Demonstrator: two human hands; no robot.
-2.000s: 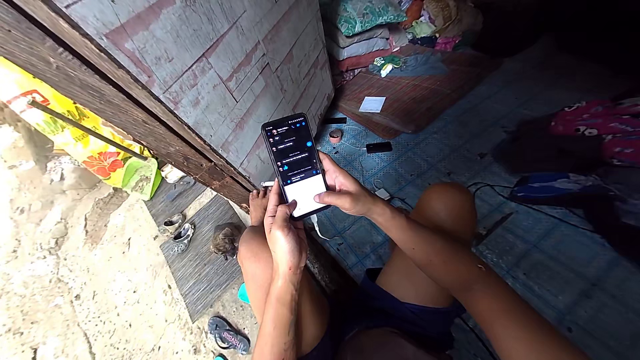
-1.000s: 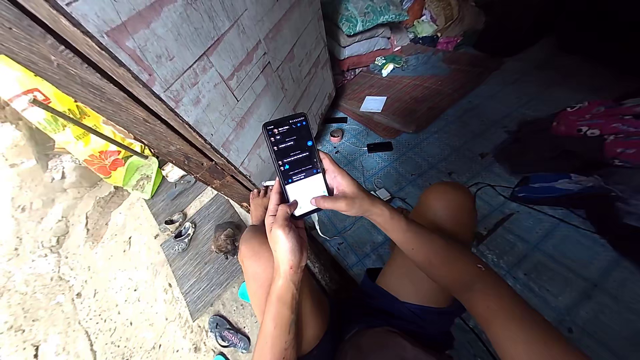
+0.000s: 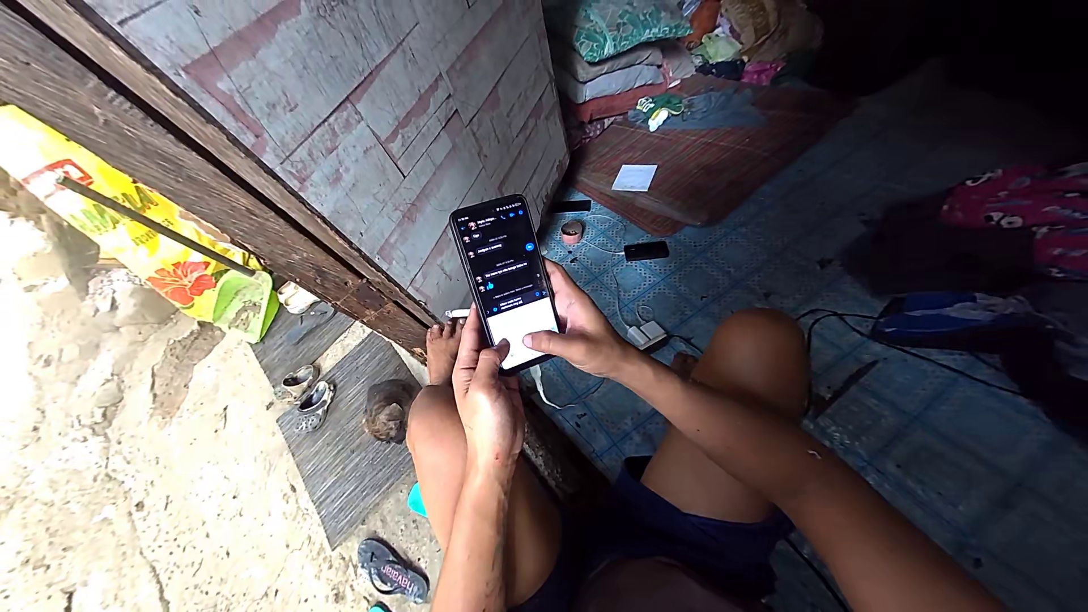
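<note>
A smartphone (image 3: 507, 285) is held upright in portrait between my two hands, above my knees. Its screen shows a dark chat page with a bright keyboard area at the bottom. My left hand (image 3: 488, 387) wraps the phone's lower left side, its thumb at the lower left of the screen. My right hand (image 3: 582, 327) supports the right edge, and its thumb lies over the bright lower part of the screen. A white cable (image 3: 544, 391) hangs just below the phone; whether it is plugged in is hidden.
A wooden door frame (image 3: 255, 200) and a worn panel (image 3: 382, 110) stand at the left. On the blue floor lie a second phone (image 3: 646, 251), a white power adapter (image 3: 648, 333) and dark cables. Outside are a grey mat (image 3: 348, 442), a curled animal (image 3: 388, 411), clogs (image 3: 314, 406) and a flip-flop (image 3: 392, 569).
</note>
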